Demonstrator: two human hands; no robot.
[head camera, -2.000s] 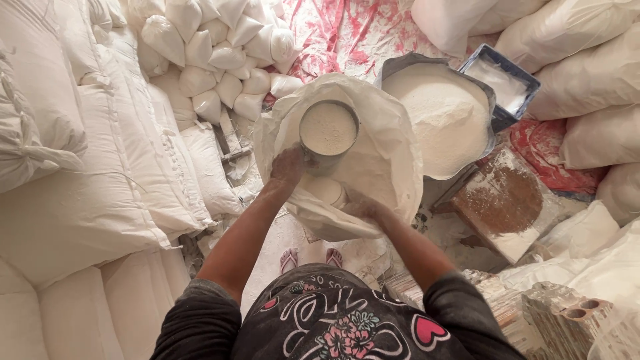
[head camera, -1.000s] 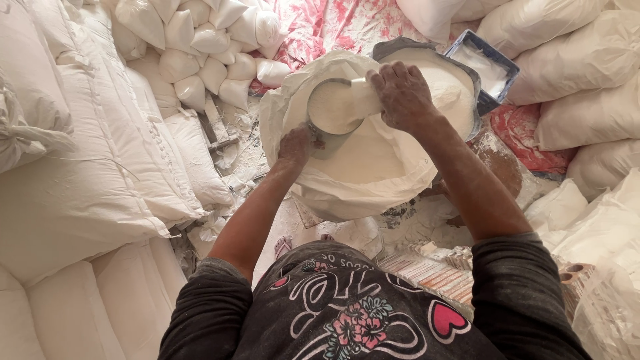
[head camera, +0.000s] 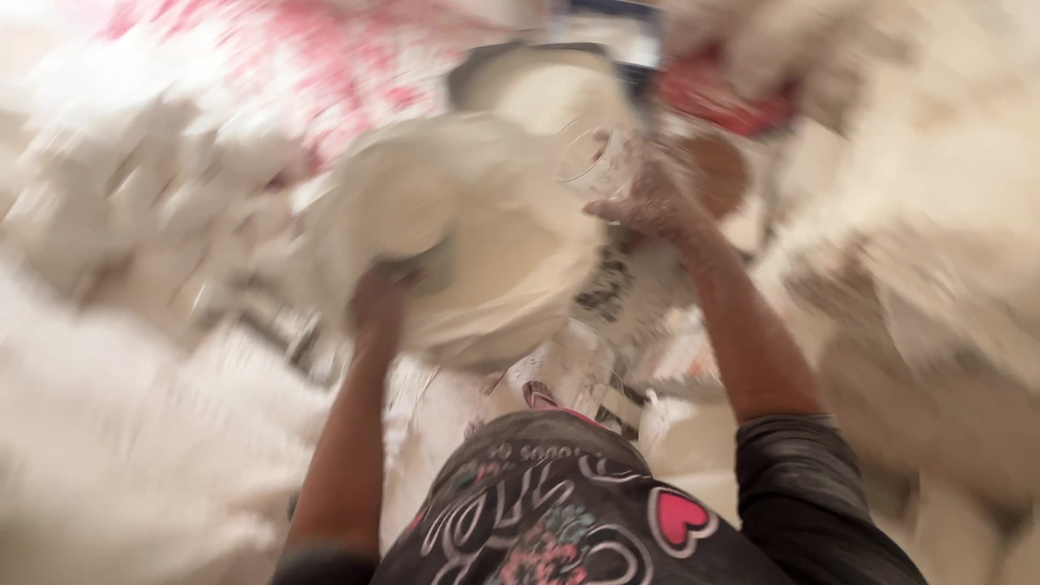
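Observation:
A large open white sack (head camera: 520, 317) with white powder in it stands in front of me. My left hand (head camera: 380, 301) grips a round metal container (head camera: 431, 264) of powder over the sack's left part; blur hides its fingertips. At the sack's right rim, my right hand (head camera: 646, 191) holds a clear cup (head camera: 587, 154) on its side, its round mouth turned left. Whether powder is in the cup, I cannot tell. Just behind the sack is a dark-rimmed tub (head camera: 536, 85) heaped with white powder.
A blue crate (head camera: 642, 77) stands beyond the tub. Small tied white bags (head camera: 154, 162) are piled at the left, with big pale sacks (head camera: 106, 439) nearer me. More pale sacks (head camera: 959, 244) line the right. A red and white cloth (head camera: 325, 73) lies at the back.
My right hand has moved from above the left-hand container to the sack's right rim, with the cup. My left hand keeps its hold on the container. The view has shifted and blurred.

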